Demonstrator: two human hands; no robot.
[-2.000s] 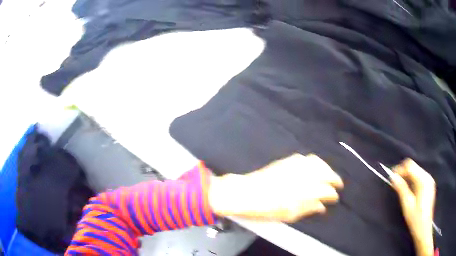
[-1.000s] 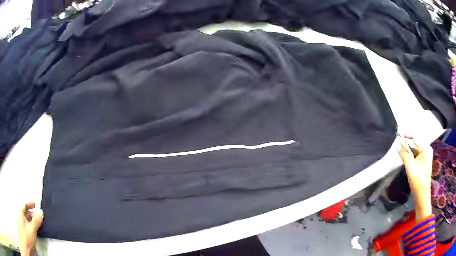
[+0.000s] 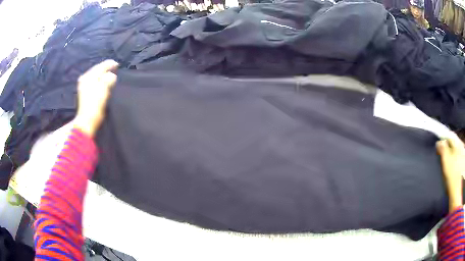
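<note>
A large black garment (image 3: 255, 153) is spread between my two hands over a pale table (image 3: 148, 222). Its cloth looks smooth and slightly blurred, with soft folds at the right. My left hand (image 3: 96, 92) grips its upper left corner, and the fingers are blurred. My right hand (image 3: 451, 155) grips its right edge near the picture's rim. No blades show in either hand. The white strip seen before does not show on this cloth.
A crumpled pile of black garments (image 3: 285, 30) runs along the table's far side, some with short white lines. Dark cloth (image 3: 13, 250) lies at the lower left beside grey floor. A small part of a person (image 3: 418, 12) shows at the far upper right.
My left hand has moved up and away from me, lifting its side of the garment. My right hand has shifted slightly right. The white strip has gone out of sight.
</note>
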